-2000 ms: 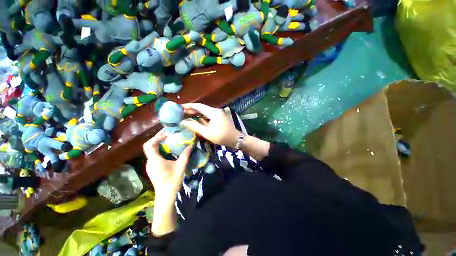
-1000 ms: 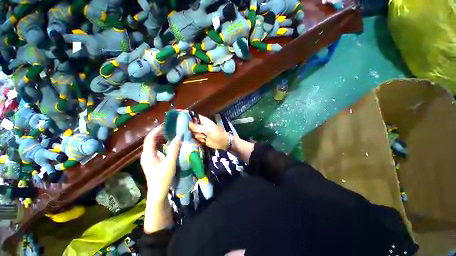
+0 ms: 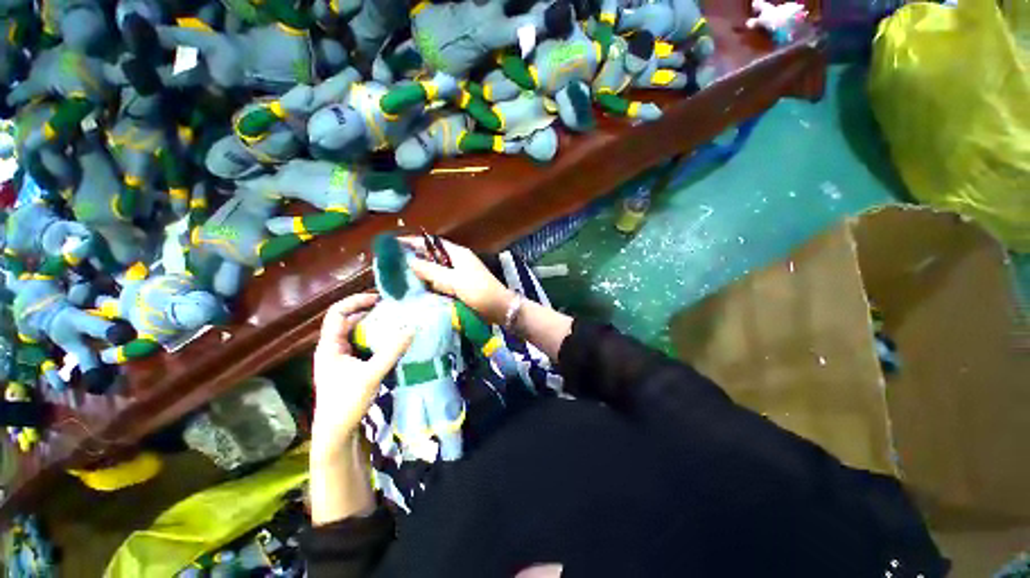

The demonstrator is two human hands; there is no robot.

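A grey-blue plush doll point(image 3: 431, 327) with green sleeves, yellow bands and a green band across its middle is held upright over the lap. A dark green strip runs along its head. My left hand point(image 3: 348, 359) grips the doll's body from the left, with the thumb across it. My right hand point(image 3: 465, 280) is at the right side of the doll's head and shoulder. A small dark, pointed object point(image 3: 436, 248) shows at the right hand's fingers; it may be thread snips, too blurred to tell.
A red-brown bench point(image 3: 514, 203) bears a heap of similar dolls point(image 3: 243, 62) and a thin yellow strip point(image 3: 460, 171). An open cardboard box point(image 3: 779, 339) and a full yellow bag point(image 3: 954, 113) are at right. A yellow sheet point(image 3: 215, 519) and a grey block point(image 3: 243, 426) are lower left.
The doll has been turned, so its green middle band and pale body now face up. Both hands stay on it near the bench edge. The view has shifted slightly.
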